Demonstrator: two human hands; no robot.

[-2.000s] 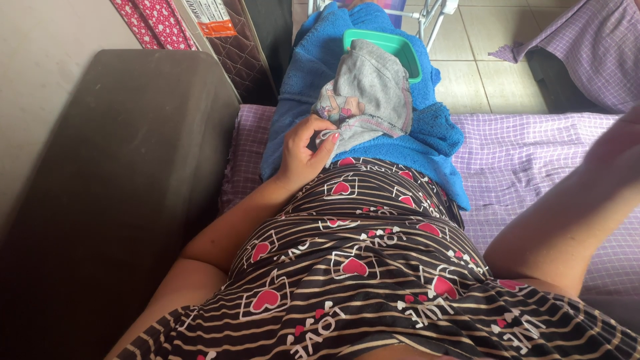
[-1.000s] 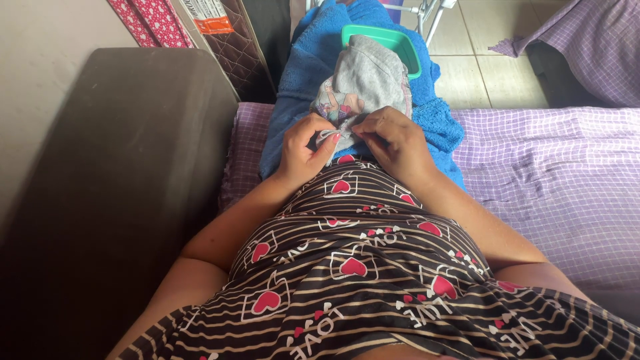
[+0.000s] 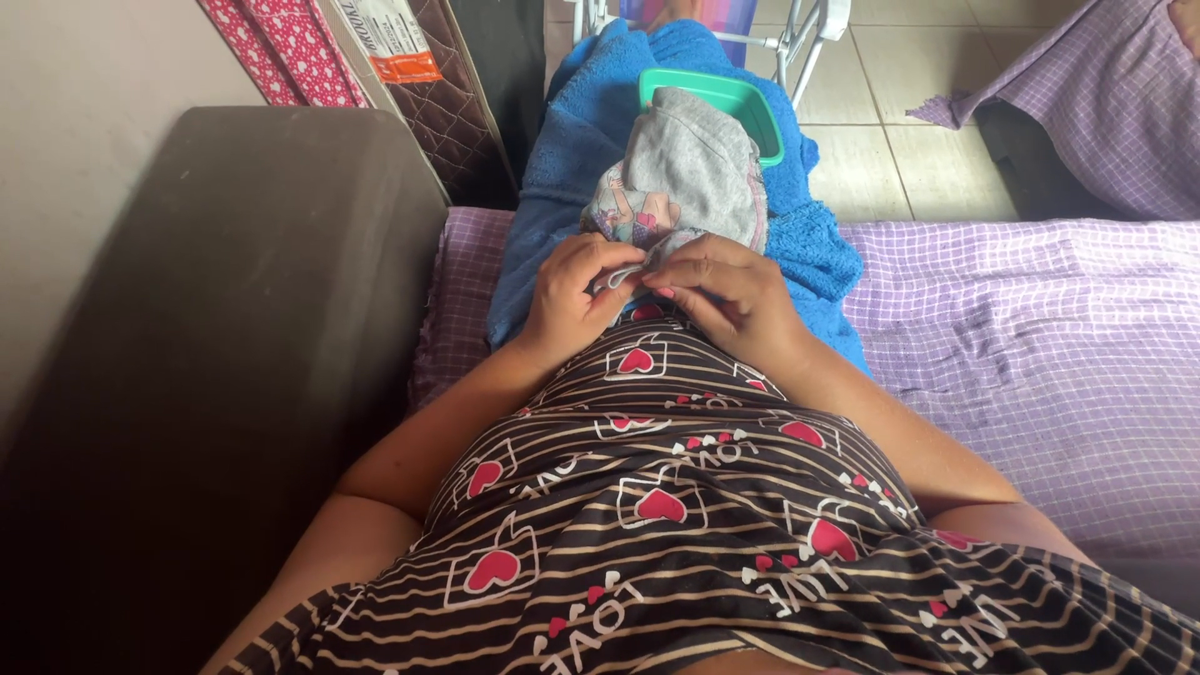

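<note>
A grey printed cloth garment (image 3: 698, 159) lies bunched on my lap over a blue towel (image 3: 581, 141). My left hand (image 3: 579, 286) pinches its near edge, a folded strip of the cloth showing between thumb and fingers. Close beside it, my right hand (image 3: 736, 286) has its fingertips on the same edge; whether it holds a needle or other small thing is too small to tell. Just beyond the garment a green plastic container (image 3: 769, 127) rests on the towel, partly covered by the cloth, its contents mostly hidden.
A dark sofa armrest (image 3: 272, 234) stands at the left, beside a quilted mattress (image 3: 450, 122) leaning upright. Purple checked fabric (image 3: 1031, 328) covers the seat. Past the towel are a white metal frame (image 3: 787, 56) and a tiled floor (image 3: 853, 169). More checked fabric (image 3: 1106, 103) hangs at the upper right.
My right hand, raised far out at the right two seconds ago, has come in to the garment's edge beside my left hand. The left hand has kept its grip in about the same place.
</note>
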